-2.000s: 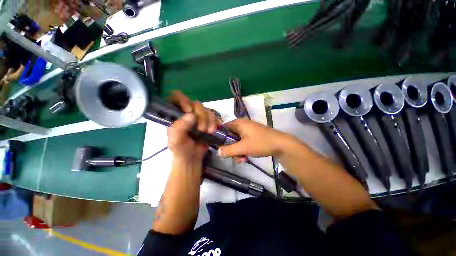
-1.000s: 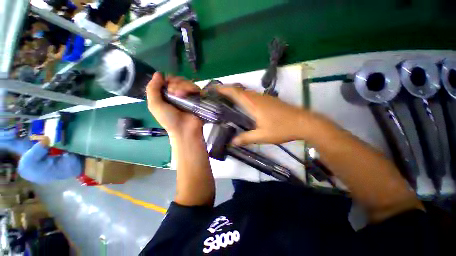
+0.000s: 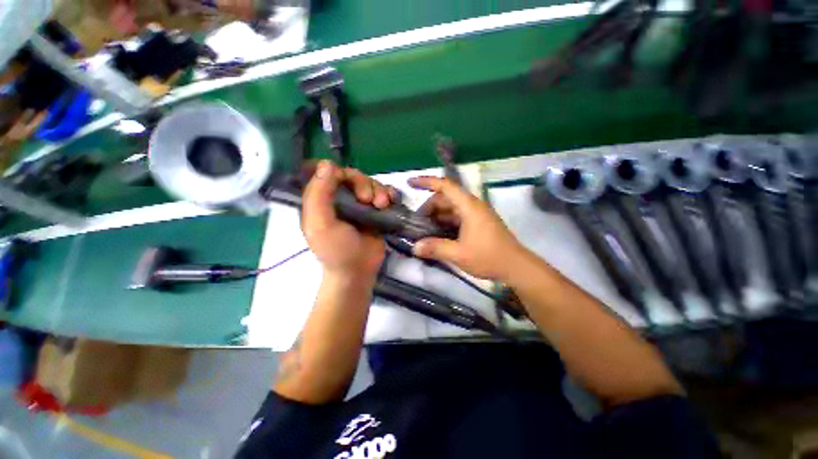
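Note:
A dark hair dryer (image 3: 368,213) is held above the white mat, its wide silver-grey ring head (image 3: 211,154) pointing up at the left. My left hand (image 3: 345,220) is closed around the middle of its handle. My right hand (image 3: 462,229) grips the lower end of the handle with fingers and thumb; what the fingertips cover is hidden. A dark tube-shaped unit (image 3: 430,302) lies on the mat below my hands, near my body. A thin dark cord runs beside it to a small black block (image 3: 509,305) at the mat's front edge.
A row of several dryers (image 3: 619,242) lies at the right, ring heads away from me. A dryer (image 3: 193,273) lies on the green surface at the left. Another dryer (image 3: 329,108) is on the green belt (image 3: 430,103). Dark cords (image 3: 709,54) hang blurred at the far right.
The view has swung back from the left, so more of the right row shows. My right hand has shifted to the handle's end, its fingers more curled. The left hand still holds the handle.

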